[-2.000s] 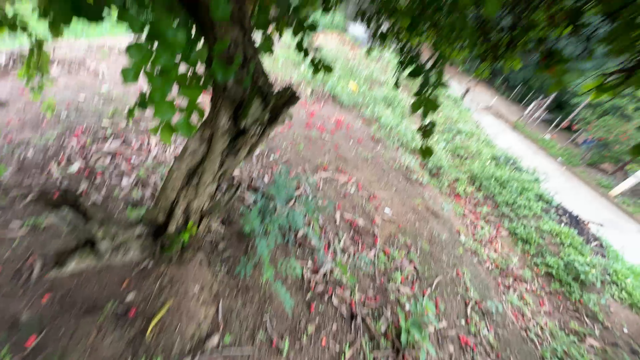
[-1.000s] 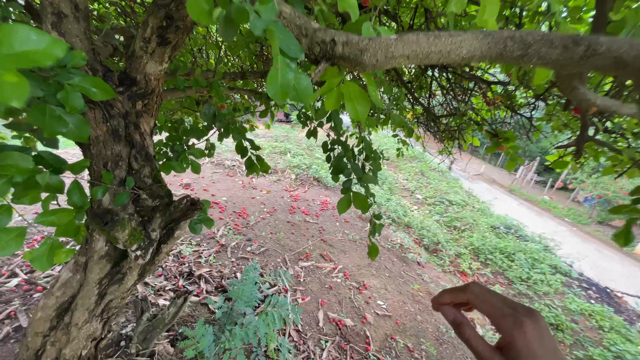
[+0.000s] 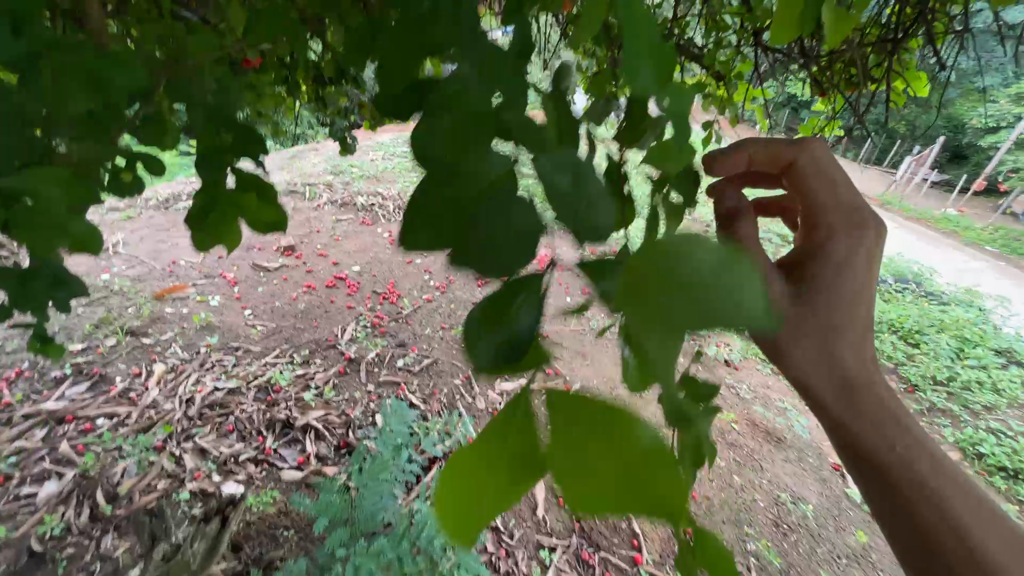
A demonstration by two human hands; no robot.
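Note:
My right hand [image 3: 800, 216] is raised at the right of the view, thumb and fingertips bent close together beside a hanging leafy twig. Whether anything is between the fingertips cannot be told. Large green leaves [image 3: 612, 452] of the twig hang close in front, left of the hand, and one blurred leaf [image 3: 692, 284] overlaps the thumb side of it. Darker foliage [image 3: 472, 184] hangs at the top centre. A small red fruit [image 3: 252, 61] shows among the leaves at upper left. My left hand is out of view.
Fallen red fruits [image 3: 390, 294] dot the bare soil. Dry leaf litter [image 3: 240, 408] and a feathery green plant [image 3: 384, 496] lie below. Thin bare branches [image 3: 848, 48] hang at upper right. A pale path [image 3: 944, 248] and posts run along the right.
My right hand has risen from the lower right to beside the hanging leaves. The view has shifted; the trunk and thick branch seen earlier are no longer plainly in view.

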